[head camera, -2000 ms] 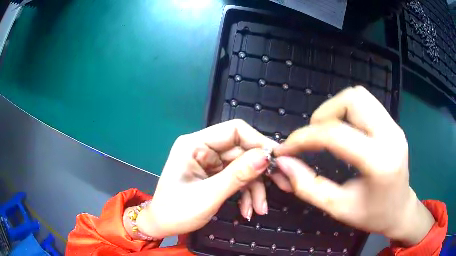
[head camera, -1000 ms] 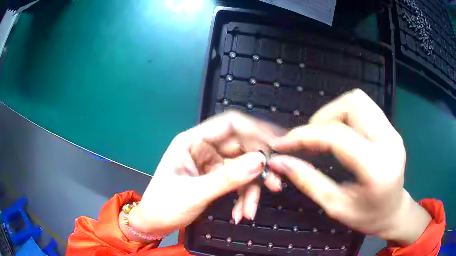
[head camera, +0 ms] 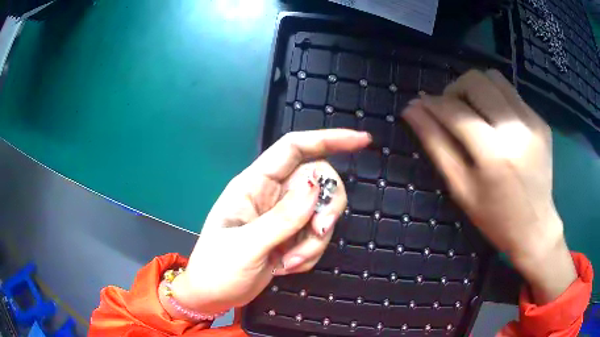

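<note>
A large black component tray point(head camera: 281, 72) lies in front of me, with bright small metal parts at many grid crossings. My left hand point(head camera: 270, 210) is over the tray's left part, holding a clump of parts point(head camera: 325, 189) between thumb and curled fingers, its index finger stretched to the right. My right hand point(head camera: 490, 155) is over the upper right part of the tray, blurred, with thumb and index fingertips close together near a crossing. Whether a small part is between those fingertips cannot be seen.
A second black tray point(head camera: 579, 105) with a silver pile of parts point(head camera: 547, 33) is at the upper right. A printed paper sheet point(head camera: 401, 12) overlaps the far edge. The green mat point(head camera: 145, 99) lies around the tray. A blue stool point(head camera: 29, 293) stands at the lower left.
My right hand has left the clump and moved up and right over the tray. My left index finger has straightened, and the clump shows openly. One more bright dot shows in the far dotted row.
</note>
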